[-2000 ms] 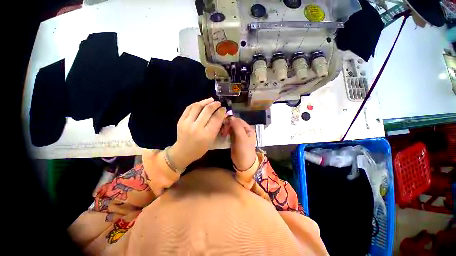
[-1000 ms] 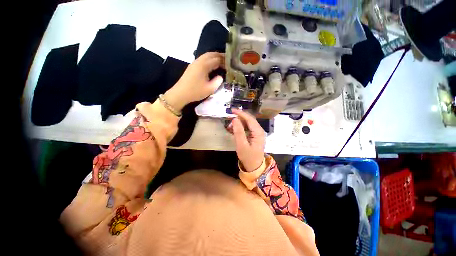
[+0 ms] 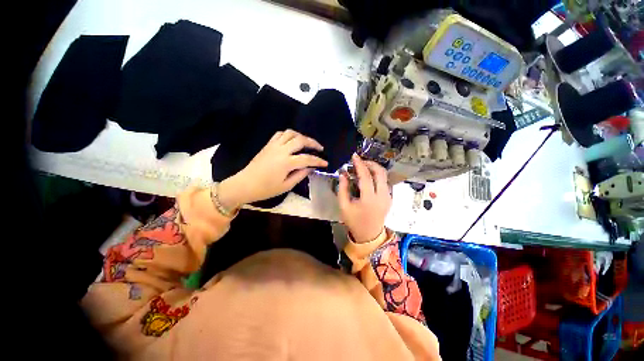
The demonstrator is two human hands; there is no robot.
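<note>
The cream-white overlock machine (image 3: pixel 424 120) stands ahead of me, tilted in view. A black cut panel (image 3: pixel 327 130) lies at the left of its needle area (image 3: pixel 374 151). My left hand (image 3: pixel 279 169) rests on black cloth just left of the needle area, palm down with fingers bent. My right hand (image 3: pixel 366 197) is at the front of the needle area, fingers bent, fingertips near the metal parts. Whether the fingertips pinch the cloth is hidden. More black panels (image 3: pixel 169 77) lie overlapping on the table to the left.
The white table (image 3: pixel 141 158) has a ruler-marked front edge. A control panel (image 3: pixel 473 56) tops the machine. A dark cord (image 3: pixel 512 180) crosses the table at right. A blue basket (image 3: pixel 484 261) with black cloth and clear plastic stands below right, beside a red basket (image 3: pixel 515 300). Dark thread cones (image 3: pixel 586 53) are at far right.
The view has turned and shifted, showing the control panel fully. My left hand has come down from the machine's side onto the cloth. Black cloth now covers the shiny plate beside the needle.
</note>
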